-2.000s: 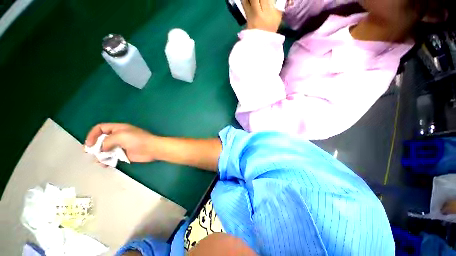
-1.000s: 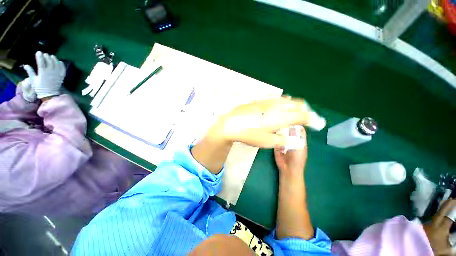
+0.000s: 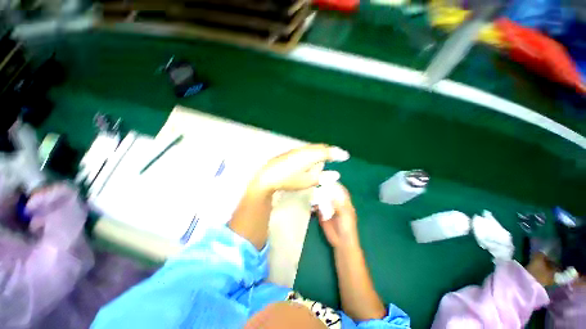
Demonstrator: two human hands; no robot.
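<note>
My left hand (image 3: 292,168) is over the right edge of the cardboard, its fingers stretched out and white cots on two fingertips. My right hand (image 3: 339,222) is just below and right of it, its fingers around a crumpled white wipe (image 3: 328,198). The left fingertips are close to the wipe; blur hides whether they touch it. A black display unit (image 3: 185,78) with a small blue strip lies on the green surface (image 3: 257,90) at the upper left, away from both hands.
A metal-topped bottle (image 3: 403,188) and a plain white bottle (image 3: 442,227) lie to the right. White record sheets (image 3: 154,186) and a dark green pen (image 3: 161,154) are on cardboard (image 3: 287,239) to the left. Pink-sleeved neighbours sit on both sides. A pale rail (image 3: 372,71) crosses behind.
The view has swung left, then tilted up. My right hand, with the wipe, was alone by the cardboard; now my left hand is in view beside it. The white heap is out of clear view.
</note>
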